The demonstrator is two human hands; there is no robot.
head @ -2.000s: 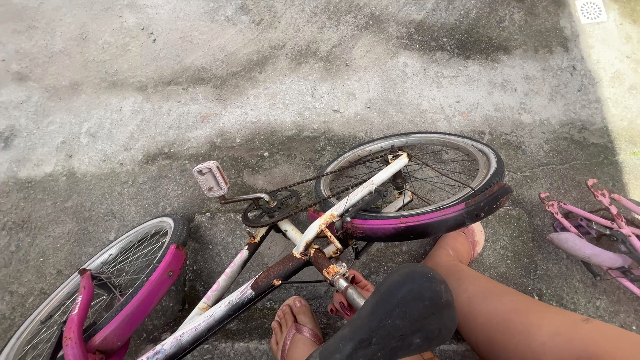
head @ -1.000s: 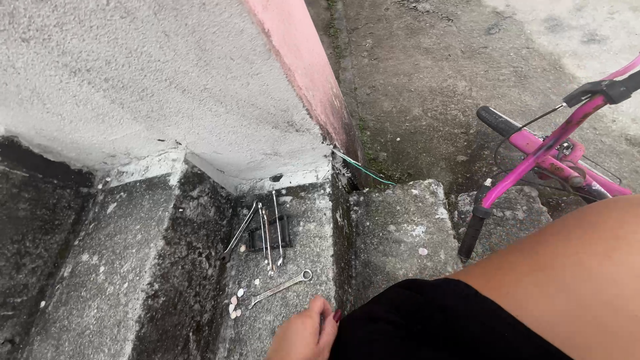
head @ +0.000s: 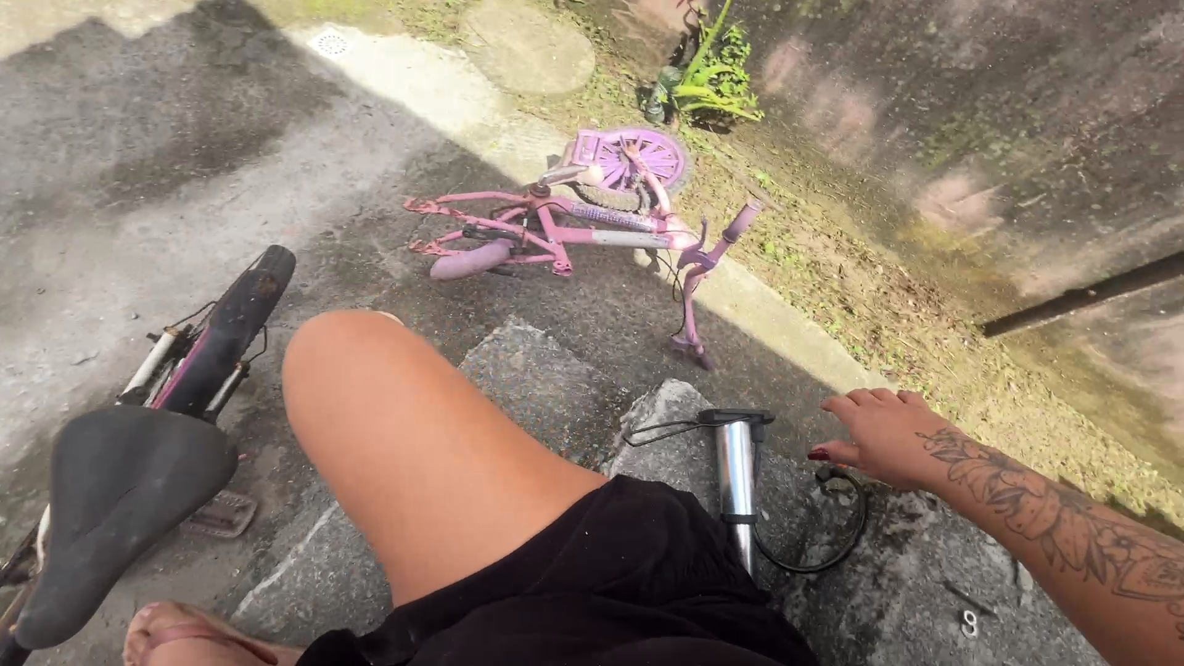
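My right hand (head: pixel 874 437) is bare, with its fingers apart and nothing in it, at the right of the head view. Just left of it, a silver floor pump (head: pixel 735 472) with a black handle and a black hose lies on the concrete step. My left hand is out of view. At the left edge are the black saddle (head: pixel 129 509) and rear fender (head: pixel 222 342) of a bicycle. A pink child's bicycle frame (head: pixel 601 227) lies on the ground beyond my knee, beside a purple wheel (head: pixel 647 162).
Rough concrete steps (head: pixel 546 388) lie beneath and beside me. A small metal part (head: pixel 968 623) rests on the step at the lower right. A green plant (head: pixel 717 83) grows by the stained wall (head: pixel 925 129). A floor drain (head: pixel 331 41) is at the upper left.
The view has swung widely, from the bicycle to wrenches on a step, then to the pump and the pink frame. The hand seen near the wrenches one second ago is no longer in view there.
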